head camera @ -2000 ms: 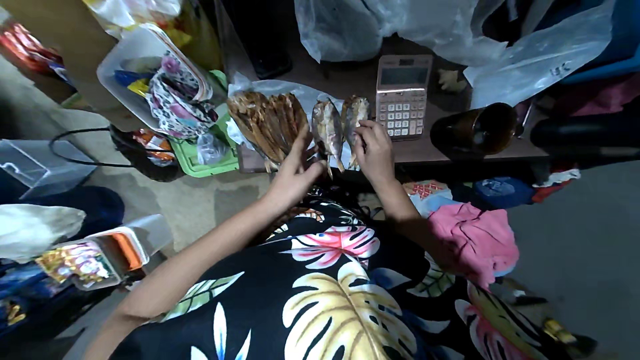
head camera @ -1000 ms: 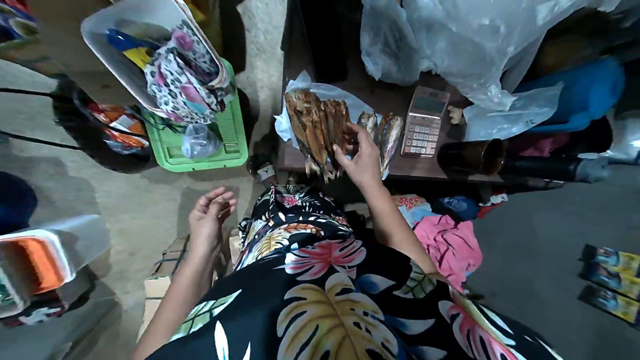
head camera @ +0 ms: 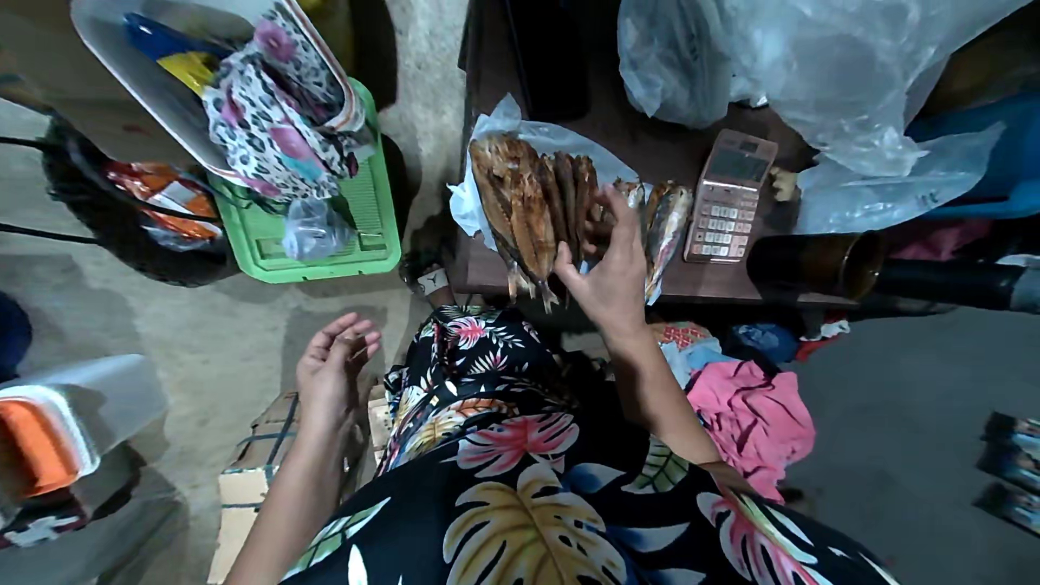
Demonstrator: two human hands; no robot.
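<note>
Several dried fish lie side by side on white paper or plastic at the edge of a dark table. My right hand is over the right part of this row, thumb and fingers apart around the slim fish; its fingertips are partly hidden, so a grip cannot be made out. Silvery dried fish lie just right of it, beside a pink calculator. Away from the table, my left hand hangs above the floor at lower left, fingers loosely curled and holding nothing.
Clear plastic bags cover the table's back right. A dark cup lies near the right edge; a black phone-like object is at the back. At left, a white bin with cloth stands by a green plastic tray.
My left hand was at the fish two seconds ago and is now away from them at lower left. My right hand has moved from the silvery fish to the brown ones. The view has shifted.
</note>
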